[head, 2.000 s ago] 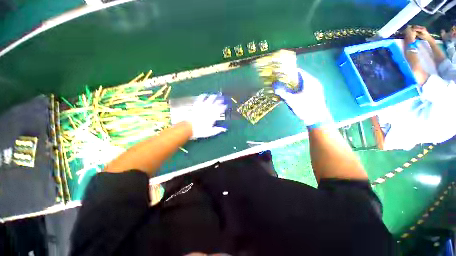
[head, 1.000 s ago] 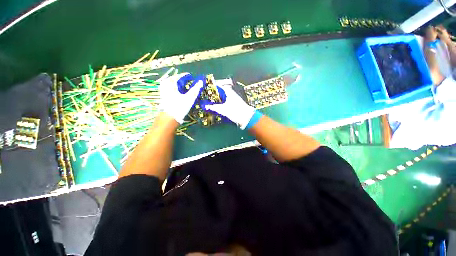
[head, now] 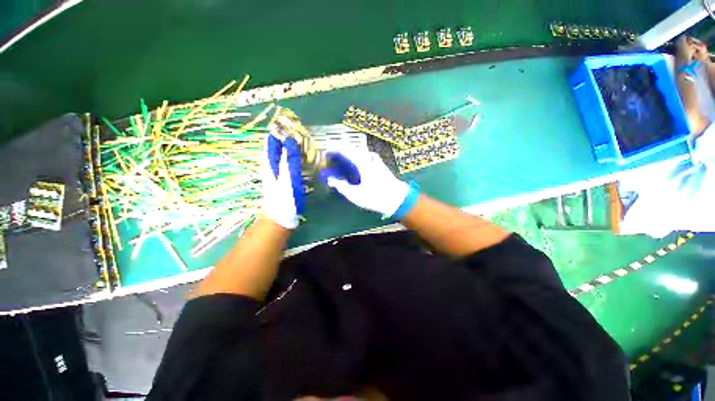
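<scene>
My left hand (head: 284, 182), in a white glove with blue fingers, holds a PCB panel (head: 295, 133) upright at the right edge of the pile of waste edges (head: 188, 168). The panel is blurred. My right hand (head: 359, 180), gloved with a light blue wristband, is just right of the panel with fingers curled; whether it touches or grips the panel cannot be told. A board strip (head: 372, 123) lies aslant against a flat block of boards (head: 427, 146) to the right. The grooved metal plate (head: 339, 138) lies partly hidden behind my hands.
Single boards stand in a row on the dark green conveyor (head: 423, 41) beyond the bench edge. A black sheet (head: 47, 258) with board pieces (head: 45, 205) is at far left. A blue bin (head: 633, 106) of dark parts stands at right, beside another person's arm. A thin green stick lies right of the boards.
A board strip now lies beside the block of boards on the bench. My hands have moved slightly apart, and the held panel is now raised in my left hand.
</scene>
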